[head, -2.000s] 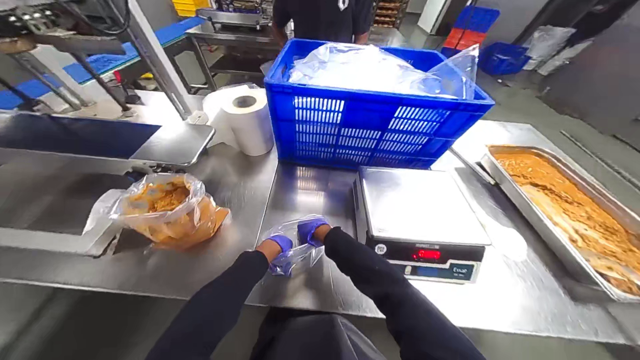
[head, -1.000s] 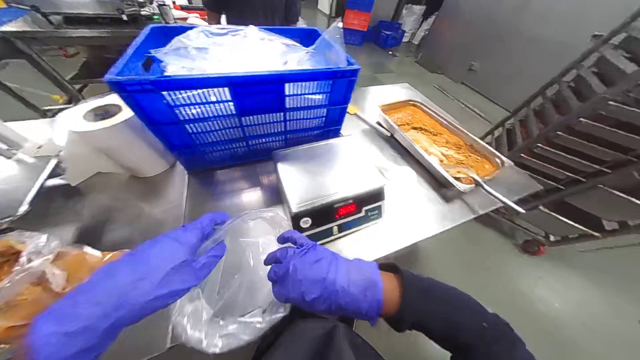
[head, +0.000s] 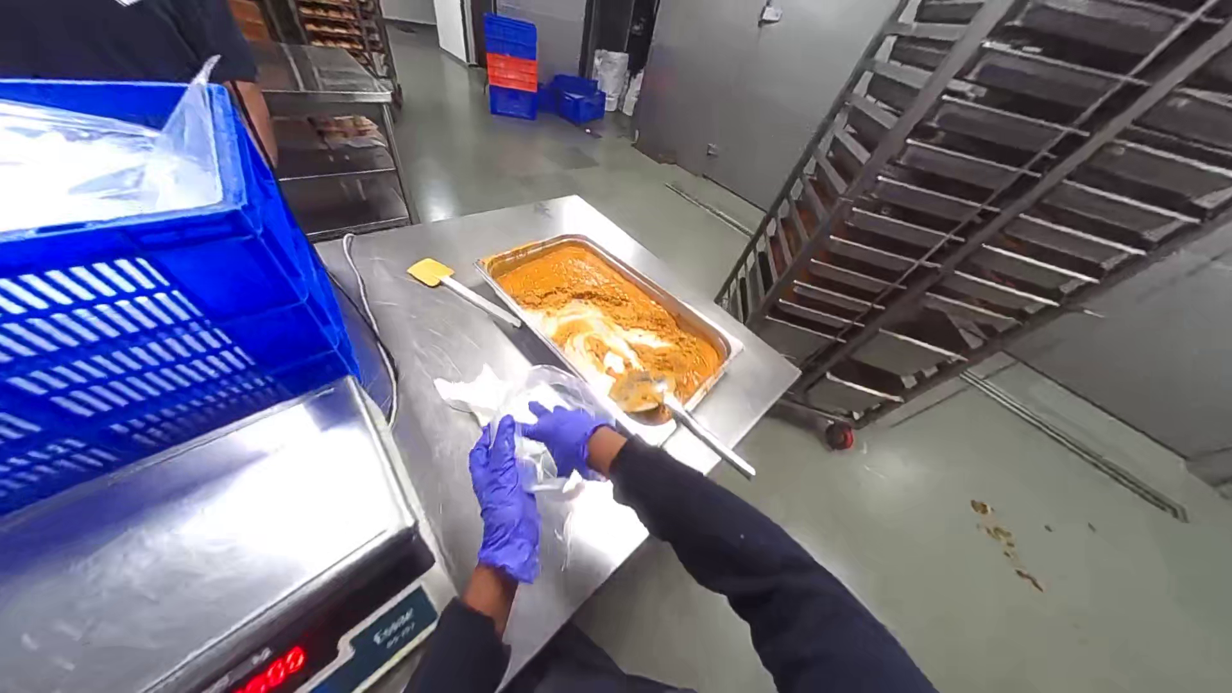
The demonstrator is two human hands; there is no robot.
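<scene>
Both hands wear purple gloves and hold a clear plastic bag (head: 546, 385) above the steel table. My left hand (head: 505, 500) grips the bag's near left side. On its right side, my right hand (head: 566, 438) has its fingers at the plastic, partly against it. Just beyond them lies a steel tray (head: 727, 358) of orange-brown filling (head: 577, 279) with a whitish patch. A metal serving spoon (head: 707, 438) rests on the tray's near edge, its bowl in the filling. Left of the tray lies a spatula with a yellow head (head: 430, 271). A crumpled white cloth or paper (head: 474, 393) touches the bag.
A digital scale (head: 221, 539) stands at the near left, before a blue crate (head: 279, 279) holding clear plastic. A cable (head: 371, 308) runs beside the crate. At right is a wheeled metal rack (head: 924, 192). Another person (head: 115, 38) stands behind the crate. Stacked crates (head: 511, 69) stand farther back.
My hands have moved from before the scale to beside the filling tray, still with the clear bag. The view has swung right; the bag of filling at left is out of view.
</scene>
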